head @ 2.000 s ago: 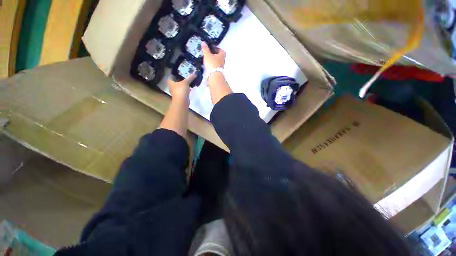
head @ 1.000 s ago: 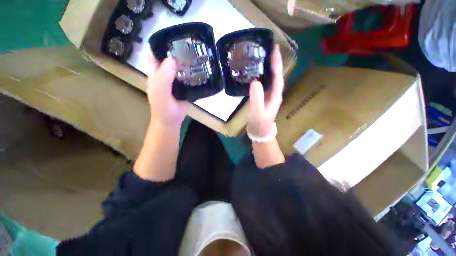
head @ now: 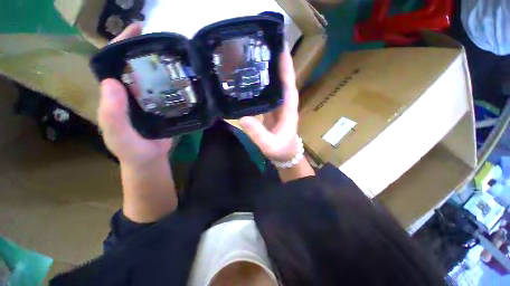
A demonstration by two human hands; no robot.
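Observation:
My left hand point(head: 131, 125) holds one black half-assembled electronic unit point(head: 159, 84), gripping its outer left side. My right hand point(head: 274, 128), with a white beaded bracelet at the wrist, holds a second unit point(head: 240, 67) by its right side and lower edge. The two units are side by side and touching, open faces towards me, with silvery and copper-brown parts inside their black rims. They are held close to the camera, in front of the packing carton point(head: 310, 53), whose white layer sheet point(head: 184, 15) shows behind them.
Units point(head: 114, 23) lie in the packing carton at upper left. A deep brown carton point(head: 61, 184) at left holds dark units point(head: 56, 120). A printed, labelled carton point(head: 374, 95) stands at right. A red plastic stool point(head: 402, 22) is at upper right. A cluttered bench is at lower right.
Both hands have lifted the two units from the packing carton, brought them closer to the camera and, since the last frame, moved them left. The units now look larger and tilted.

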